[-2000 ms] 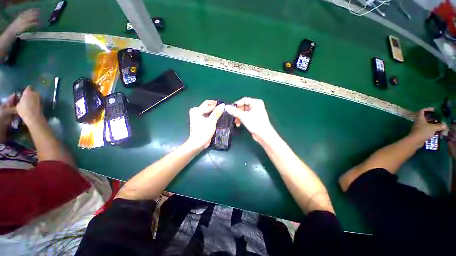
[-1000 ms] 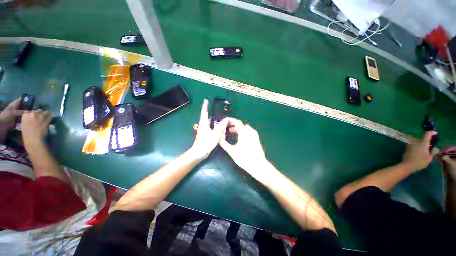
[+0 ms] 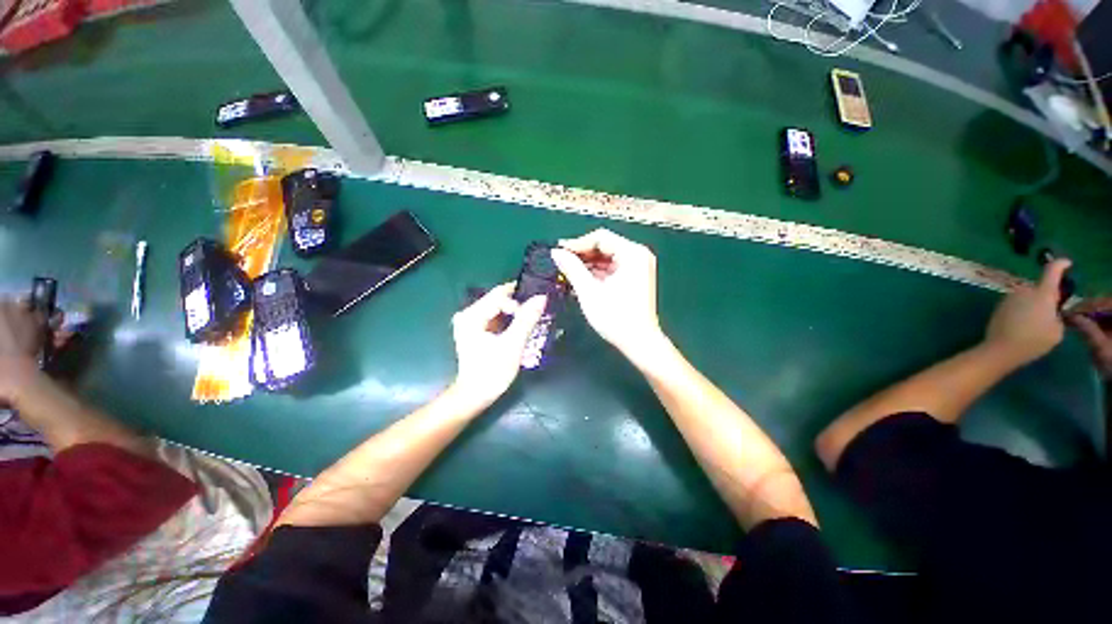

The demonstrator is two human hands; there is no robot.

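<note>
A black keypad handset (image 3: 538, 271) lies upright in front of me on the green worktop, its lower part showing a pale patch. My left hand (image 3: 498, 341) grips its left side and lower part, with the thumb on its face. My right hand (image 3: 610, 283) is at its upper right edge, fingertips pinched together by a small dark part with an orange spot. Whether the right fingers hold that part or only the handset's edge is hard to tell. A small dark piece shows just left of the handset, partly behind my left hand.
At left, several black handsets (image 3: 283, 329) lie on orange film strips (image 3: 254, 226) beside a smartphone (image 3: 372, 262). A grey post (image 3: 315, 92) stands at the pale rail (image 3: 610, 205). Beyond it, black phones and a yellow-framed phone (image 3: 851, 100) lie on the belt. Neighbours' arms reach in on both sides.
My left hand has moved from flat beside the handset to gripping its lower part. My right hand has risen to its upper right edge. The phones on the belt have shifted left.
</note>
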